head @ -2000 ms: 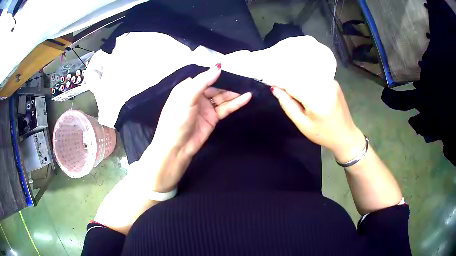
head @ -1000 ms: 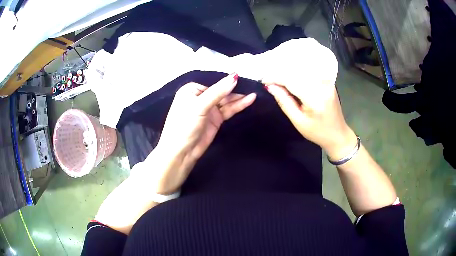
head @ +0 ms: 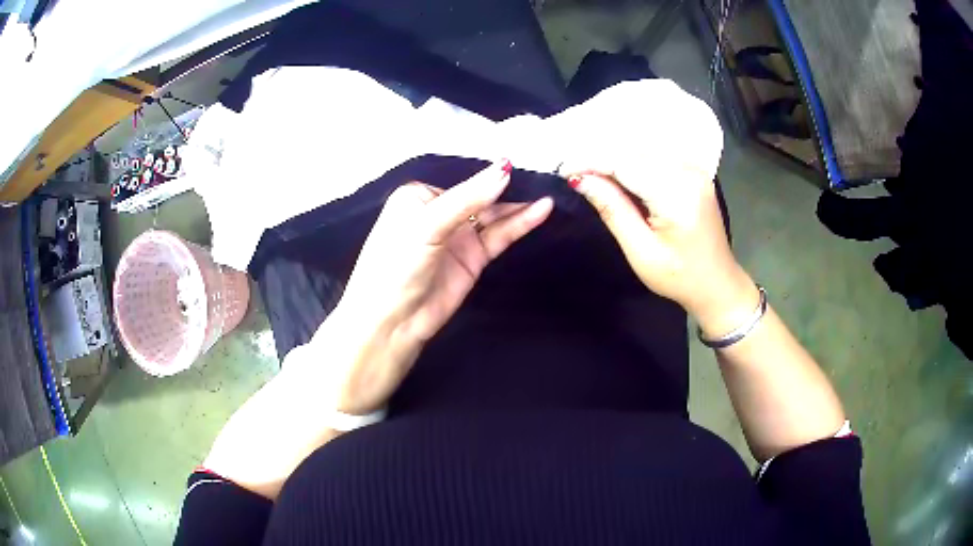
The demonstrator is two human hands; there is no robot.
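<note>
The dark garment [head: 533, 288] lies over my lap and merges with my dark ribbed top. Its bright white layer [head: 320, 128] lies beyond my fingers. My left hand [head: 437, 240] is palm up, with thumb and fingers at the dark folded edge [head: 448, 169] where dark meets white. My right hand [head: 662, 229] has thumb and index finger together at the same edge, just right of the left fingertips. A tiny dark mark shows at the right fingertips; I cannot tell if it is the needle. No thread can be made out.
A pink openwork basket [head: 160, 304] stands on the green floor at left. Thread spools [head: 144, 171] sit in a pale tray behind it. A white-covered table with a wooden edge [head: 75, 139] is at upper left. A dark cloth pile [head: 907, 203] hangs at right beside a blue-edged table [head: 843, 85].
Over two seconds both hands have come slightly closer together along the edge. The left fingertips have moved a little right and the right wrist slightly left. The cloth has barely shifted.
</note>
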